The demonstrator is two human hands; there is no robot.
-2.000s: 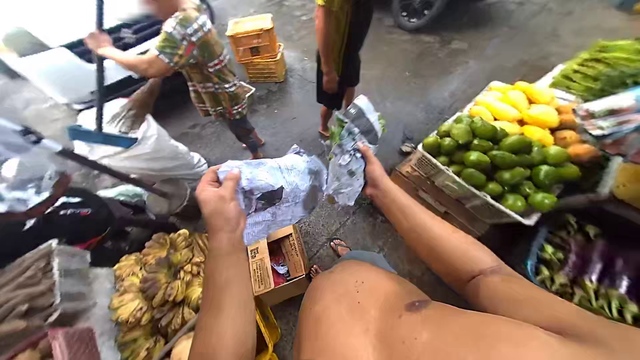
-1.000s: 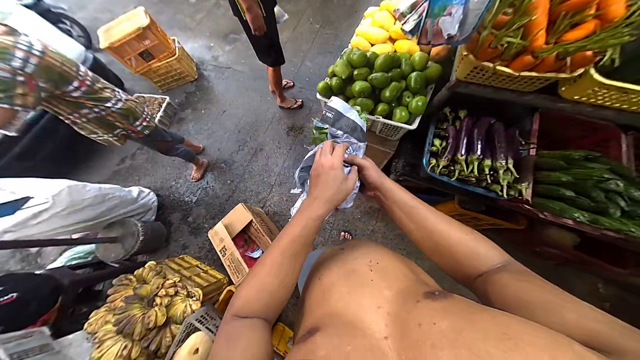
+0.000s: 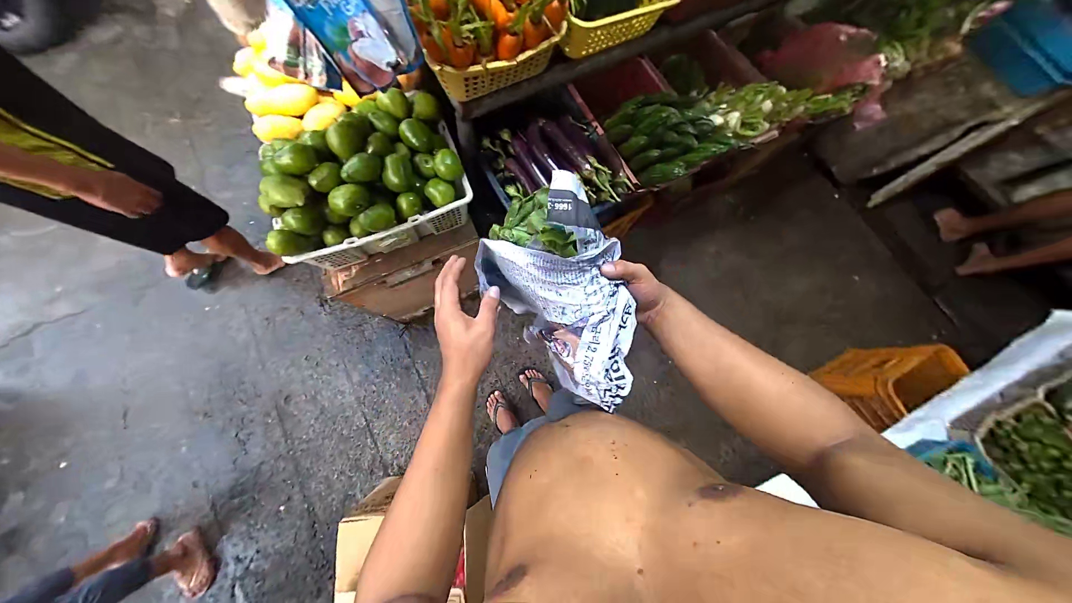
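Note:
A bundle of leafy greens (image 3: 532, 224) lies wrapped in a crumpled sheet of newspaper (image 3: 578, 310), its leaves showing at the upper end. My right hand (image 3: 641, 289) grips the paper's right edge, thumb on top. Beside the left edge of the wrap is my left hand (image 3: 465, 322), fingers apart and raised; its thumb tip is at the paper, and whether it touches cannot be told. The stems are hidden inside the paper.
Ahead stands a white crate (image 3: 377, 243) of green fruit and yellow mangoes on a wooden box (image 3: 402, 289). Eggplants (image 3: 544, 151), a basket of carrots (image 3: 494, 67) and an orange crate (image 3: 892, 381) are to the right. A person's legs (image 3: 222, 247) are at left; a cardboard box (image 3: 360, 536) is below.
The newspaper, spread between both hands at first, is now gathered around the greens. My left hand has come away from its hold on the wrap. The view has swung right.

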